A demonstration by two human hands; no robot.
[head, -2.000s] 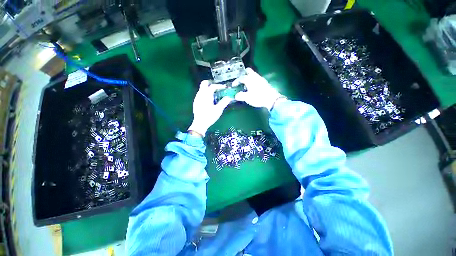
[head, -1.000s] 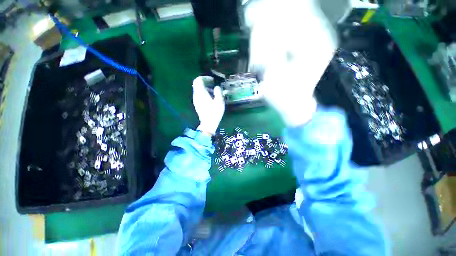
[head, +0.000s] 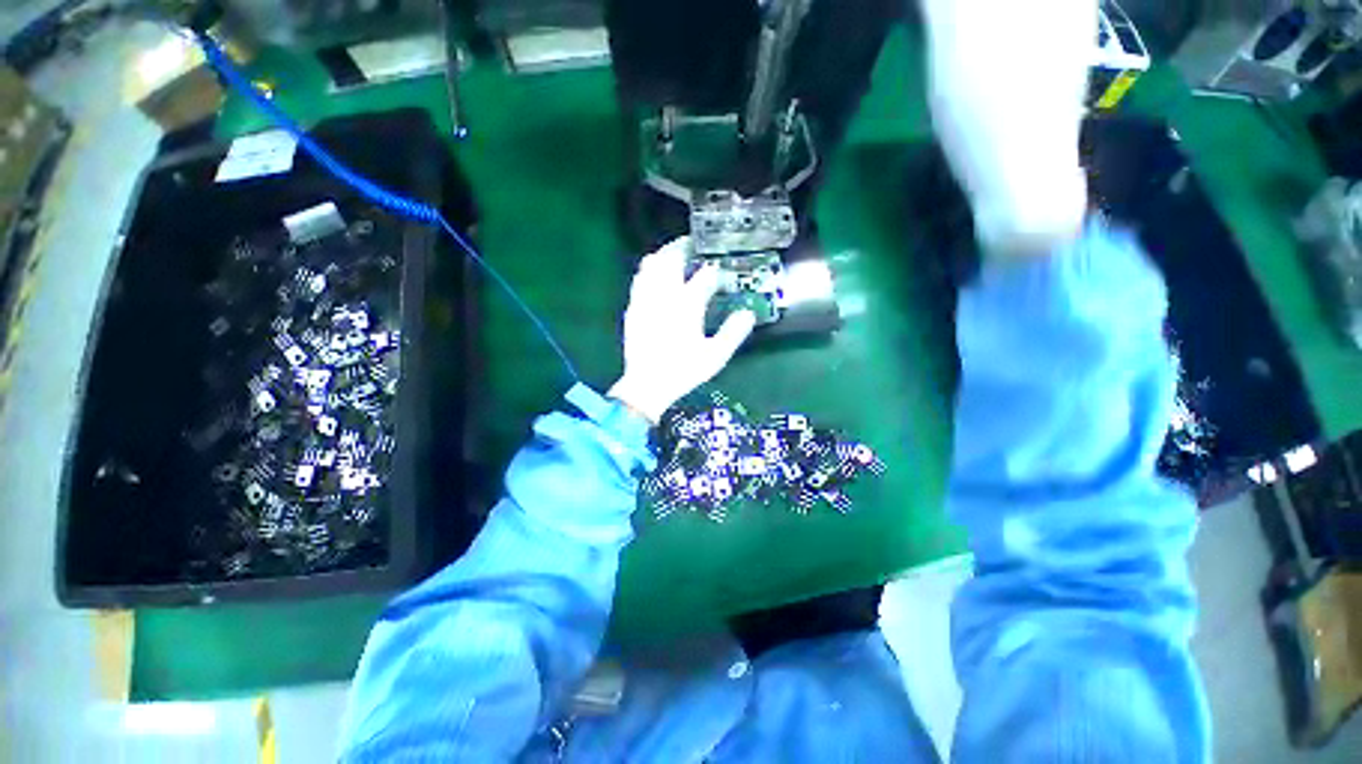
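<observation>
My left hand (head: 680, 329), in a white glove, is at the lower die (head: 765, 293), its thumb and fingers apart around the die's left side. Whether it holds a part cannot be told. The upper die (head: 742, 223) is just behind the lower die. My right hand (head: 1023, 112), gloved and blurred, is raised at the top right, cut off by the frame's edge; its fingers are not visible. A loose pile of transistors (head: 754, 463) lies on the green mat in front of the die.
A black parts bin (head: 426, 358) with transistors stands at left. Another black bin (head: 1247, 329) stands at right, partly hidden by my right arm. The blue coiled cord (head: 351, 176) runs to my left wrist. The press shaft (head: 771, 67) stands at back centre.
My right hand has left the die and risen to the top right. My left hand remains at the die's left side. The upper die, hidden one second ago, shows again.
</observation>
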